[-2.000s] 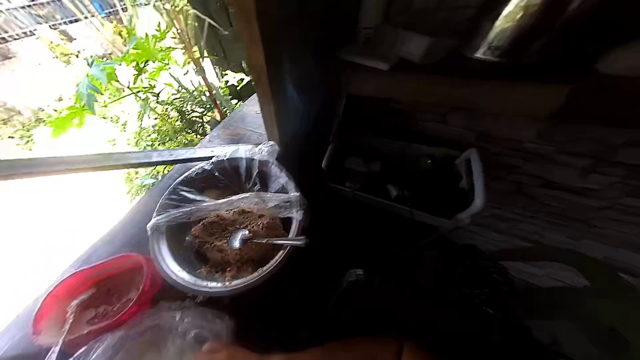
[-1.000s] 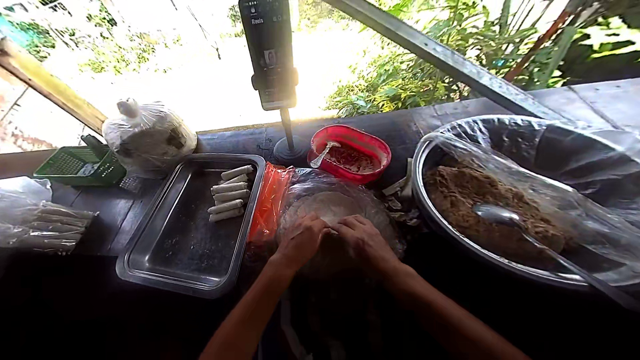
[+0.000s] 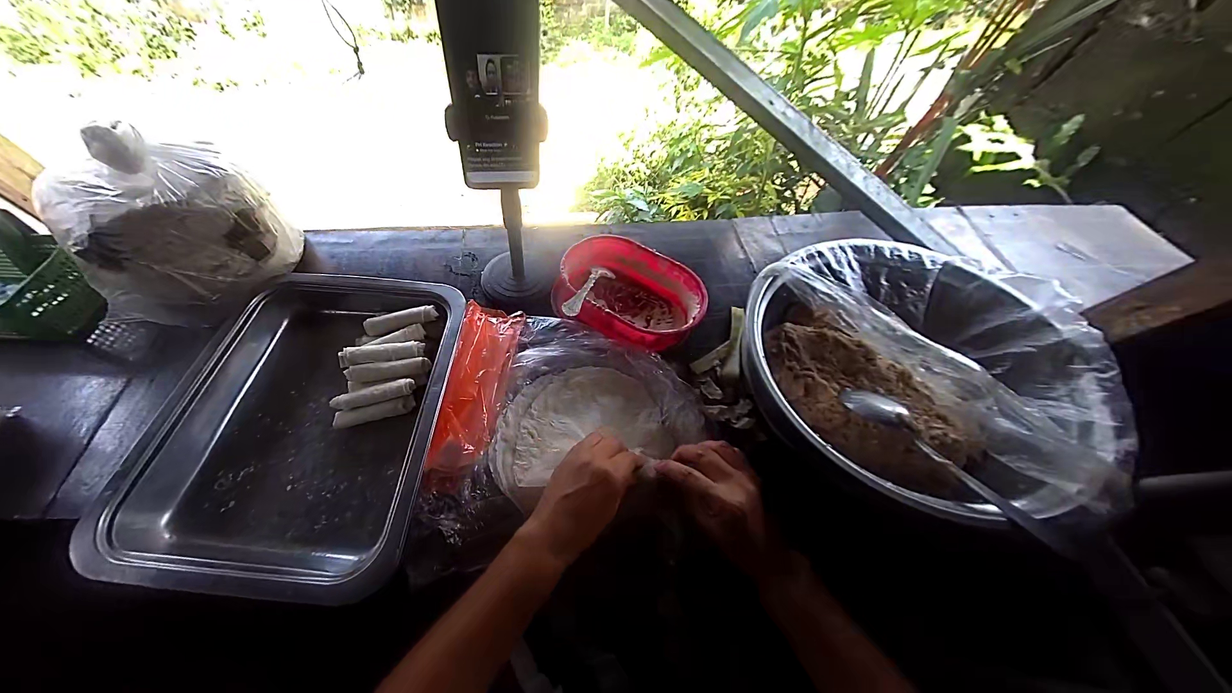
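My left hand and my right hand pinch the two ends of a small pale wrapper roll. Under them lies a stack of round, thin white wrappers on clear plastic, with orange plastic at its left. Several rolled wrappers lie at the right side of a metal tray. To the right, a large metal bowl partly covered with clear plastic holds a brown shredded filling and a metal spoon. Behind the stack, a red plastic container holds a pale-handled utensil.
A phone on a round-based stand rises behind the wrappers. At the left are a tied, filled plastic bag and a green plastic basket. A slanted metal bar comes down behind the bowl.
The view has swung from the bowl and a dark area at the right to the work surface. Since one second ago, both hands have stayed together at the stack, now nearer its front right edge.
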